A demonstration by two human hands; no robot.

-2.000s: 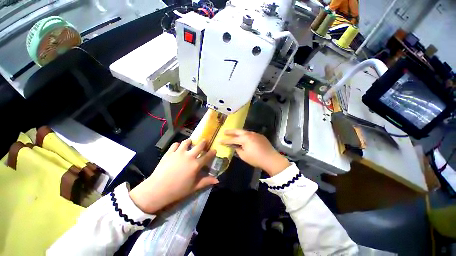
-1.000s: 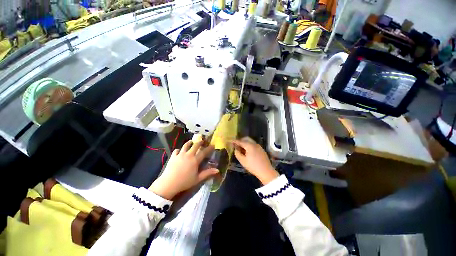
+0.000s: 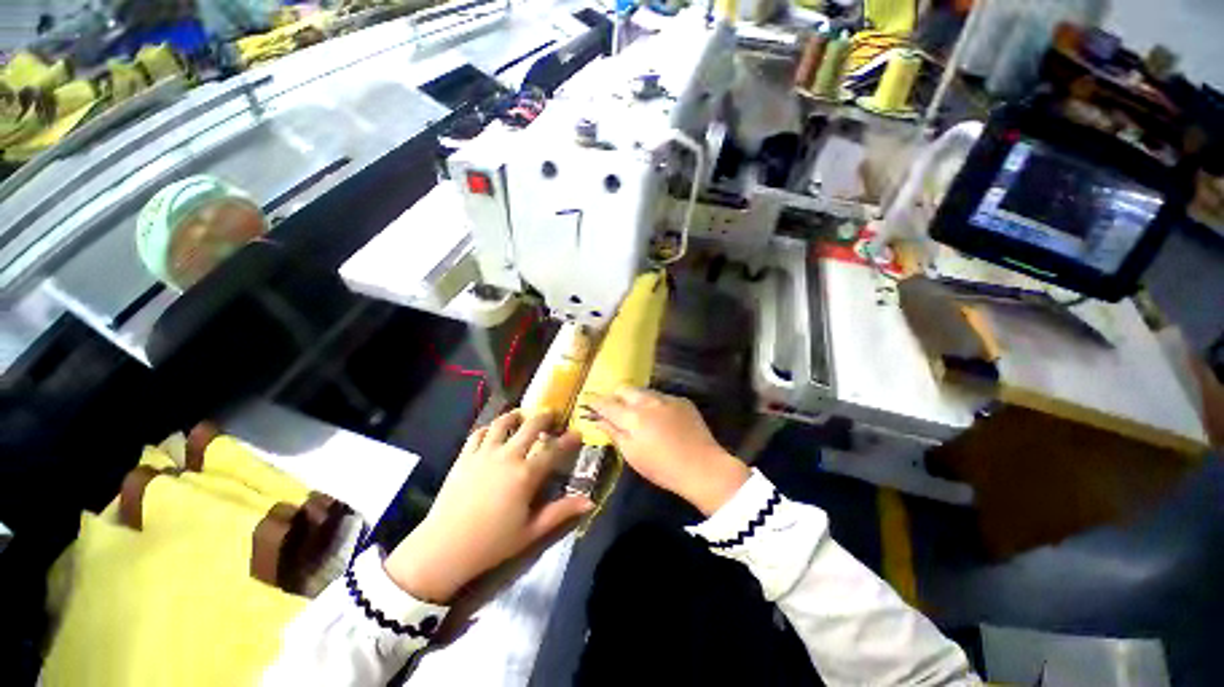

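Observation:
A yellow fabric piece (image 3: 628,346) lies along the narrow sewing arm, its far end beside the white machine head (image 3: 571,228) marked 7. An amber-yellow guide plate (image 3: 554,381) lies to its left, running up under the head. My left hand (image 3: 497,503) lies flat with fingers spread at the arm's near end, over the guide's near part. My right hand (image 3: 665,443) rests with its fingertips on the fabric, near the left fingers. Whether the right fingers pinch the cloth is hidden. The needle area is too small to make out.
A stack of yellow pieces with brown ends (image 3: 175,577) lies at lower left, on a white board (image 3: 336,454). A green-rimmed fan (image 3: 201,231) stands at left. A control screen (image 3: 1067,201) and a white machine table (image 3: 886,362) are at right. Thread cones (image 3: 897,81) stand behind.
The view has shifted. Compared with one second ago, the fabric lies straighter along the arm and the amber guide shows more beside it. Both hands remain at the arm's near end.

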